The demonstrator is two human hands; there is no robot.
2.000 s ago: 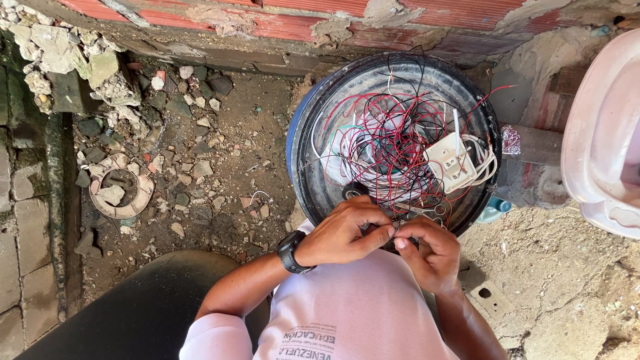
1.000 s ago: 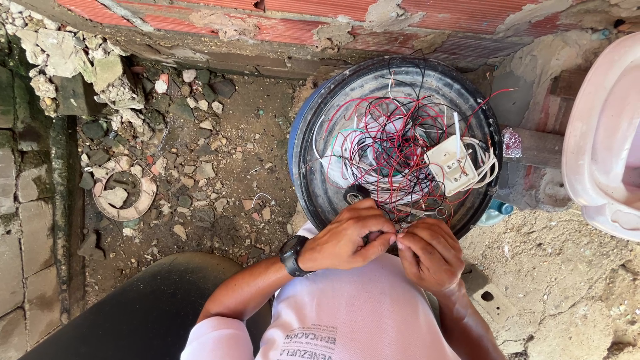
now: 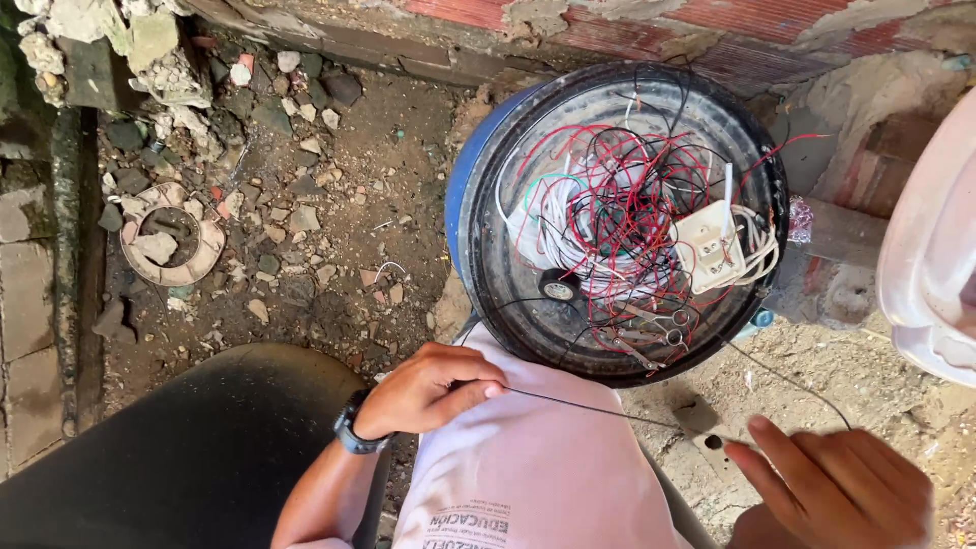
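A thin black wire point(image 3: 587, 407) runs taut across the front of the pink shirt. Its left part is pinched in my left hand point(image 3: 435, 389), which wears a dark watch. Toward the right, the wire reaches the fingertips of my right hand point(image 3: 839, 480), slightly blurred, and another stretch of it loops up to the barrel. On the black barrel top point(image 3: 503, 297) lies a tangle of red, black and white wires point(image 3: 610, 206). A white electrical outlet box point(image 3: 705, 248) with its cord, a small black wheel point(image 3: 559, 285) and metal scissors point(image 3: 648, 314) rest there too.
A brick wall point(image 3: 610, 30) stands behind the blue barrel. At the right edge is a pale pink plastic basin point(image 3: 907, 305). Rubble and a broken round ring point(image 3: 137, 255) lie on the ground at left, with a dark rounded surface point(image 3: 191, 442) below.
My hands, close together at the barrel's near edge before, are now far apart. The right one has moved right and down, and black wire now stretches between them.
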